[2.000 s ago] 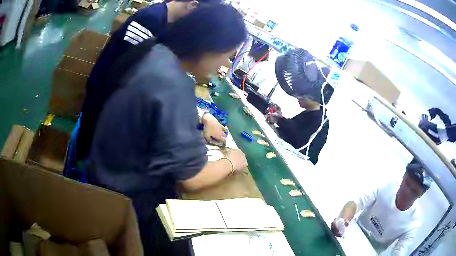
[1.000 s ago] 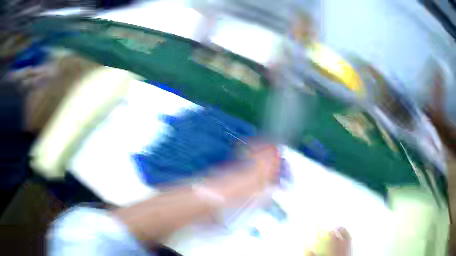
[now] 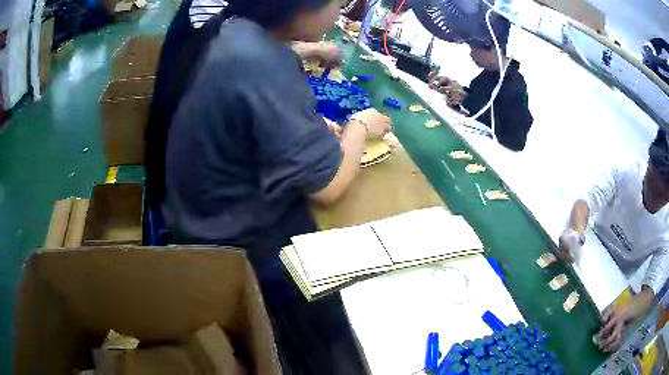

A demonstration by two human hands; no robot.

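Neither of my hands is in the picture. Nearest in front, a cluster of blue battery cells with dark green ends [image 3: 500,355] stands at the bottom edge, which cuts it off. One loose blue cell [image 3: 432,352] stands to its left, and another [image 3: 494,320] lies tilted behind it. The white table covering [image 3: 411,307] is under them. A stack of pale yellow adhesive sheets [image 3: 389,245] lies at its far left end.
A worker in a grey shirt [image 3: 246,132] stands left of the belt, near another blue cell cluster [image 3: 339,99]. The green belt [image 3: 513,234] carries small tan assemblies [image 3: 497,195]. An open cardboard box [image 3: 139,293] is at lower left. A person in white [image 3: 631,212] is across the belt.
The blurred close view of an arm and hand over the blue cells is gone. The view has swung back toward the neighbouring worker, with the near cells now at the bottom edge.
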